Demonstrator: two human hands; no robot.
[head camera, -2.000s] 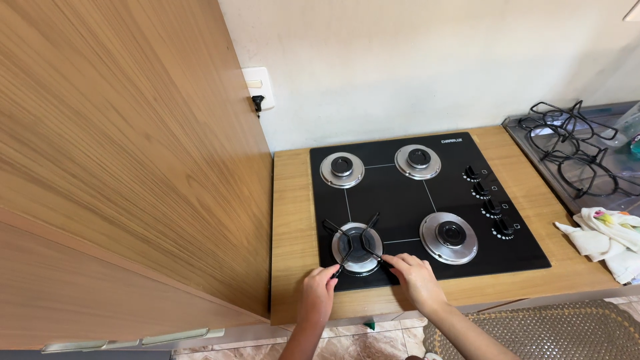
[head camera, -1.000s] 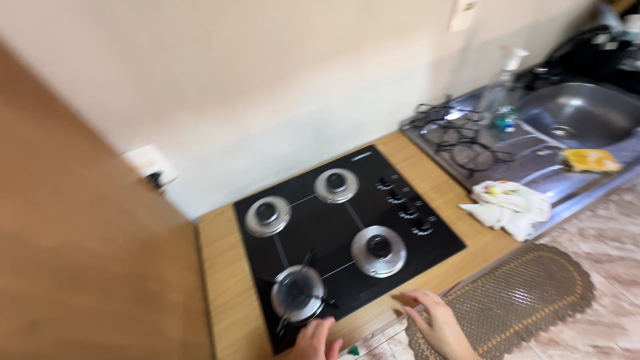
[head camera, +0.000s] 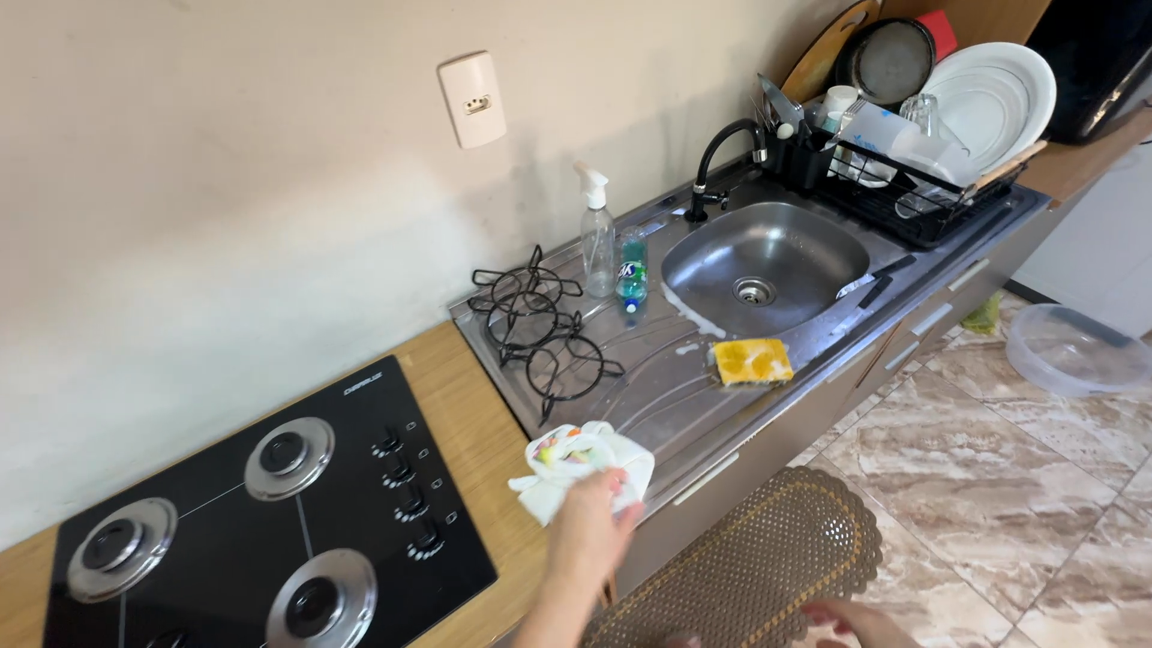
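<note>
My left hand (head camera: 589, 522) is over a white cloth with a coloured print (head camera: 585, 450), its fingers against the fabric; whether they grip it is hidden. The cloth lies bunched across the wooden counter and the near left corner of the steel sink top. My right hand (head camera: 850, 621), blurred and partly cut off at the bottom edge, is apart from the cloth and holds nothing visible. At the left is the black glass gas cooktop (head camera: 225, 558) with round metal burners and black knobs. Several black wire pan supports (head camera: 562, 364) lie on the drainboard behind the cloth.
A yellow sponge (head camera: 753, 361), a clear spray bottle (head camera: 597, 238) and a detergent bottle (head camera: 632, 270) are near the sink basin (head camera: 765, 261). Knives lie at its front rim. A loaded dish rack (head camera: 945, 202) stands beyond. A brown mat (head camera: 765, 558) covers part of the floor.
My left hand has moved right, from the cooktop's front edge to the cloth. My right hand has left the cooktop's front. The view has swung right towards the sink.
</note>
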